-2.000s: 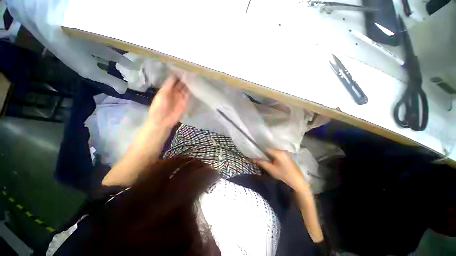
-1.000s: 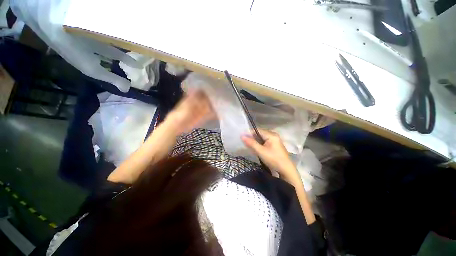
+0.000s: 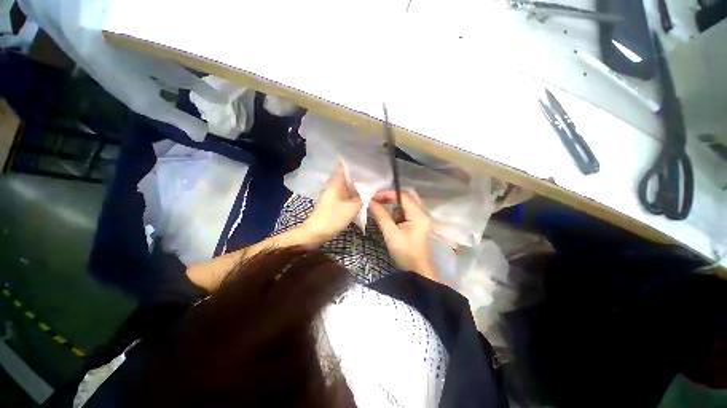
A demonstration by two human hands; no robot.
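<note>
Sheer white fabric hangs below the table edge over the lap, with a small pointed part between my hands. My left hand pinches the fabric from the left. My right hand pinches the same part from the right and also holds a screwdriver. The screwdriver's long thin dark shaft points up, its tip over the table edge. Its handle is mostly hidden in my right hand.
On the white table with a wood-coloured edge lie thread snips, large shears, a thin white pen and a flat black object at the right. A dark navy bin with white pieces is at the left.
My hands have come together at the fabric. My left hand has moved right and down and now pinches the fabric. The screwdriver has turned more upright in my right hand.
</note>
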